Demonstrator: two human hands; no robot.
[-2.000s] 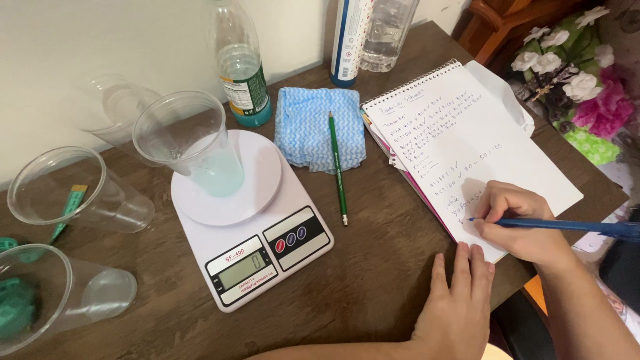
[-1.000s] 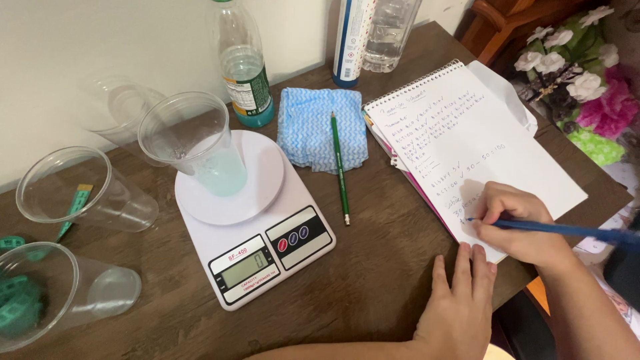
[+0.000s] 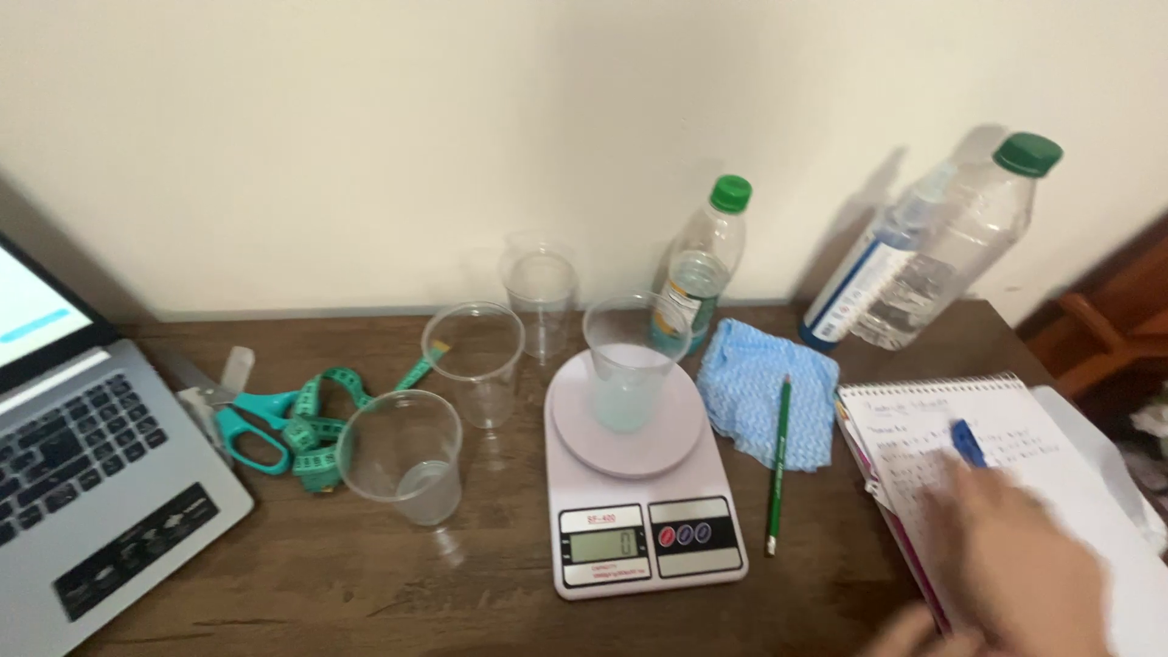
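Observation:
My right hand point(image 3: 1022, 557), blurred, is over the lower part of a spiral notebook point(image 3: 1049, 493) with handwriting. A blue pen point(image 3: 967, 443) shows just beyond its fingers; the blur hides whether they grip it. Part of my left hand point(image 3: 912, 634) shows, blurred, at the bottom edge, its hold unclear. Left of the notebook, a green pencil point(image 3: 778, 474) lies partly on a folded blue cloth point(image 3: 739, 392). A white digital kitchen scale point(image 3: 570, 456) reads 0, with a clear plastic cup point(image 3: 625, 392) of pale blue liquid on its round platform.
Clear plastic cups point(image 3: 401, 447) point(image 3: 474, 365) point(image 3: 541, 301) stand left of the scale. Farther left are a green measuring tape point(image 3: 315, 447), teal-handled scissors point(image 3: 251, 429) and a laptop point(image 3: 100, 456). Behind stand a green-capped bottle point(image 3: 698, 265), a spray bottle point(image 3: 862, 283) and a larger bottle point(image 3: 967, 237) by the wall.
The view has swung up and left, bringing the laptop and scissors in. My right hand has left its writing pose at the lower page, and my left hand is mostly out of view.

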